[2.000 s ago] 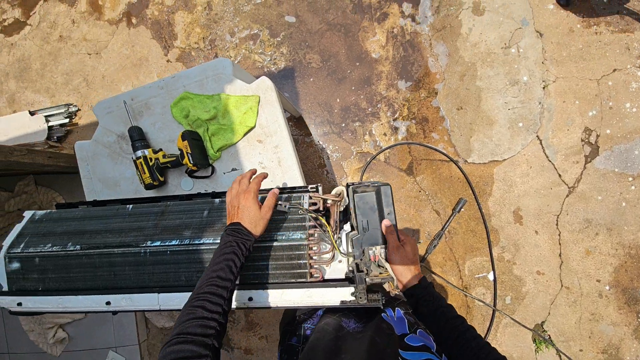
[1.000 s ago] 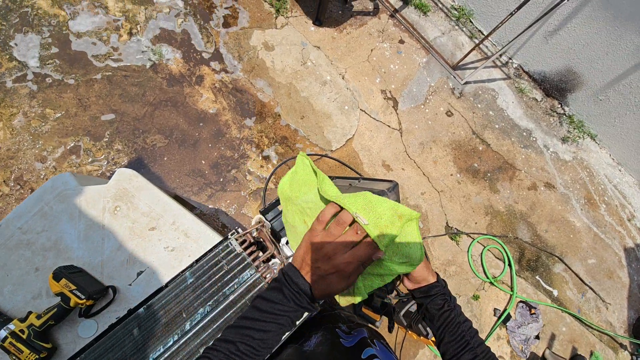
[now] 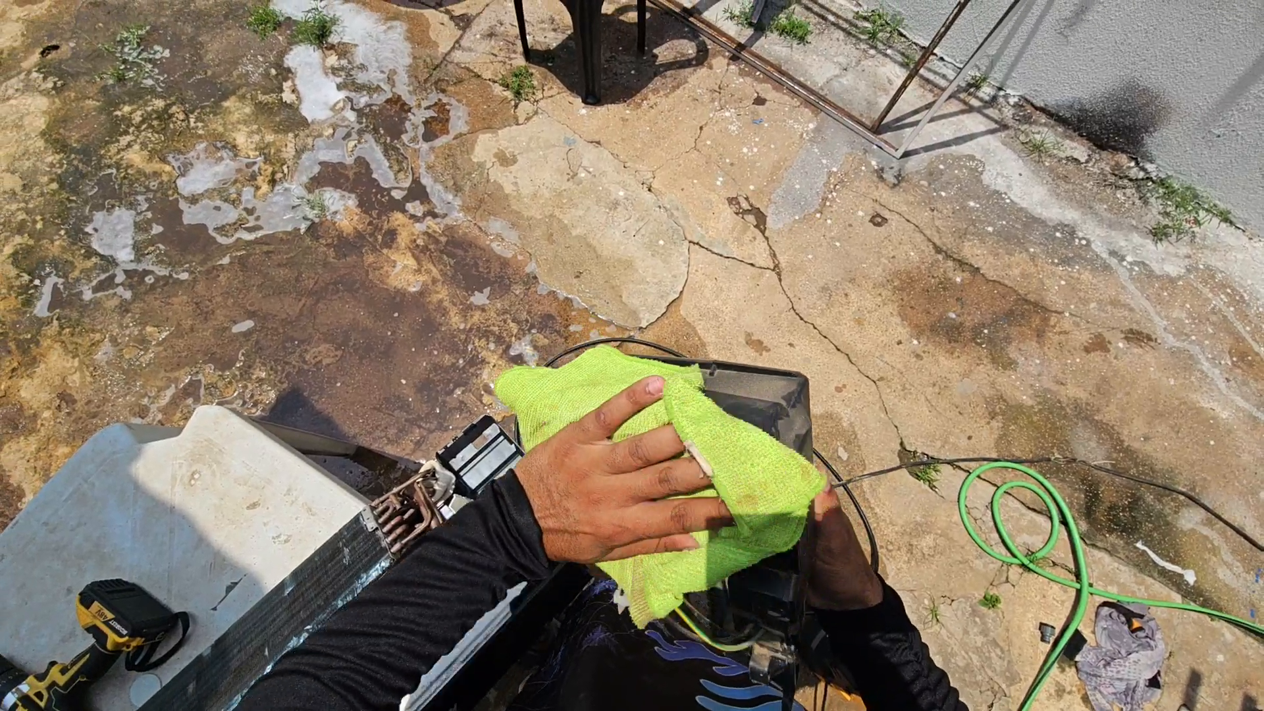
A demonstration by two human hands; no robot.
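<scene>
My left hand [image 3: 627,479] lies spread over a lime-green microfiber cloth [image 3: 741,464], pressing it onto a black plastic housing [image 3: 765,395]. At the housing's right side, my right hand [image 3: 839,553] grips its edge; its fingers are partly hidden. Left of my left hand are a small black box with its lid up [image 3: 479,454] and the bent copper pipes [image 3: 410,509] at the end of a finned coil [image 3: 286,612]. Below the cloth, a yellow-green wire and other cables hang near the housing.
A white plastic table [image 3: 178,504] stands at left with a yellow-black DeWalt cordless drill [image 3: 99,632] on it. A green hose [image 3: 1076,553], a black cable and a grey rag [image 3: 1121,657] lie on the cracked concrete at right. Chair legs and a rusty metal frame [image 3: 790,84] are farther off.
The green cloth lay on the table two seconds ago; it is now under my left hand. My left hand has left the coil. The view has swung to the right.
</scene>
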